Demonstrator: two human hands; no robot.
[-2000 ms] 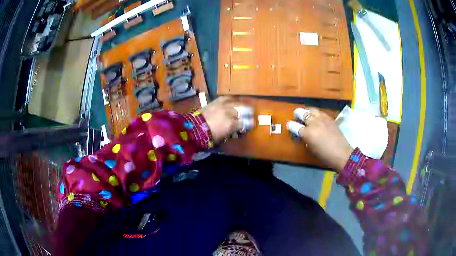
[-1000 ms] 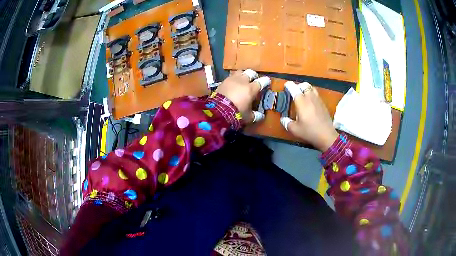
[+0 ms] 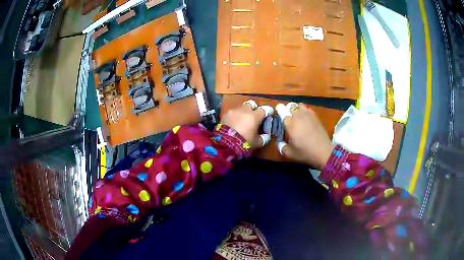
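Observation:
My left hand (image 3: 246,123) and my right hand (image 3: 303,133), with white finger cots on several fingertips, face each other over the plain work board (image 3: 328,116). Between the fingertips are black moulded parts (image 3: 273,127), close together and gripped from both sides. Each hand seems to hold one; whether they are joined cannot be told, as the fingers hide their sides. No small white squares show on the board now.
The loaded fixture board (image 3: 147,122) with several black units lies at left. The slotted board (image 3: 290,51) lies ahead. A white cloth (image 3: 364,134) is at right, below a yellow-handled tool (image 3: 389,96) and a long pale strip (image 3: 373,61) on a white sheet.
Two seconds ago the hands were apart with two small white squares between them. One second ago they held black parts slightly apart. Now the hands and parts are closer together.

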